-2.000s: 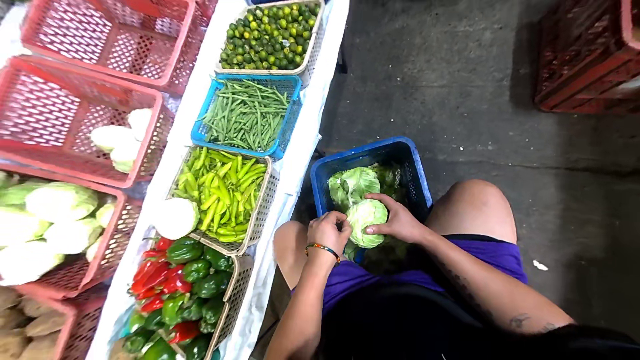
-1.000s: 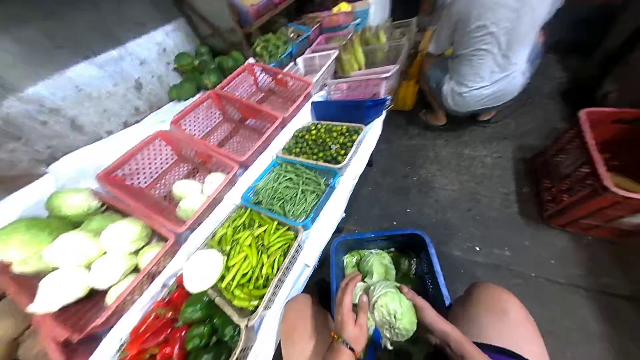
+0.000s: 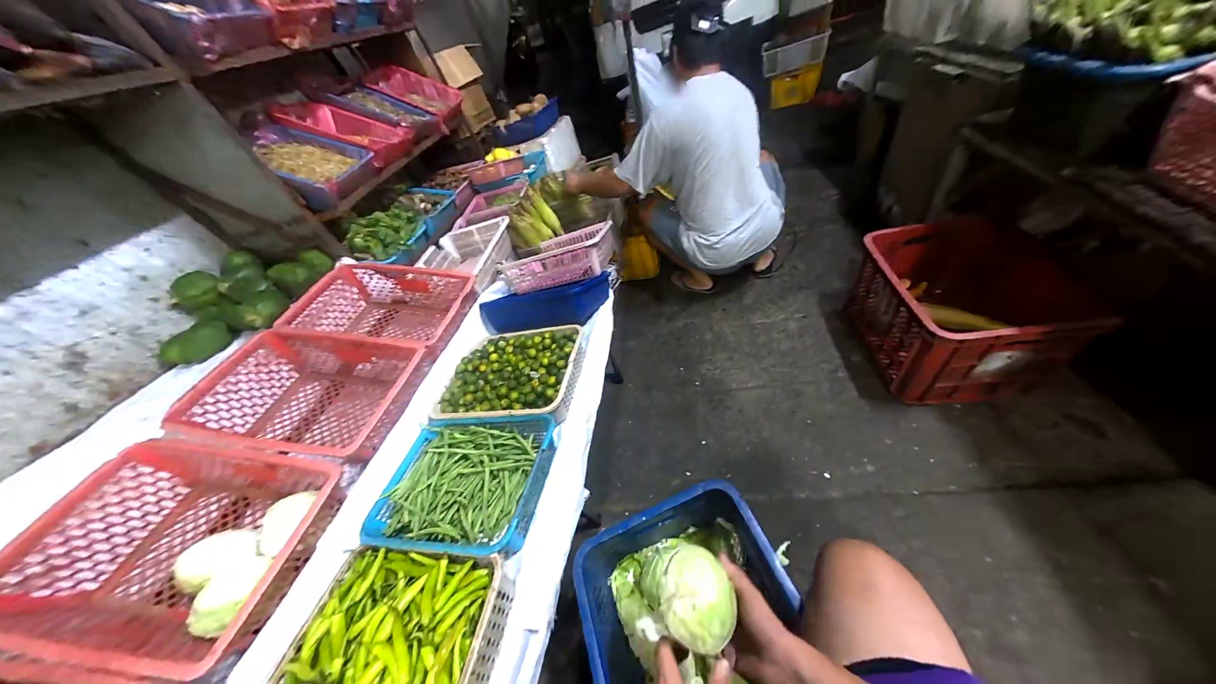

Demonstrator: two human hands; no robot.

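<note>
A pale green cabbage head (image 3: 695,597) is held above a blue plastic crate (image 3: 591,608) at the bottom of the view. My right hand (image 3: 760,622) grips its right side, with the thumb and fingers partly behind it. My left hand (image 3: 676,665) shows only as fingertips at the bottom edge, against the cabbage's lower side. Loose cabbage leaves (image 3: 632,581) lie in the crate, left of and under the head. To the left stand a basket of long green chili peppers (image 3: 394,617) and a blue basket of green beans (image 3: 465,484).
Calamansi (image 3: 508,370) fill a basket beyond the beans. Red plastic crates (image 3: 299,389) line the white-covered table, one holding pale vegetables (image 3: 228,560). A person (image 3: 712,171) squats farther up the aisle. A large red crate (image 3: 969,351) stands on the floor at right.
The view has swung up the aisle. The cabbage stays in both hands over the blue crate. The squatting person's arm now reaches toward the baskets.
</note>
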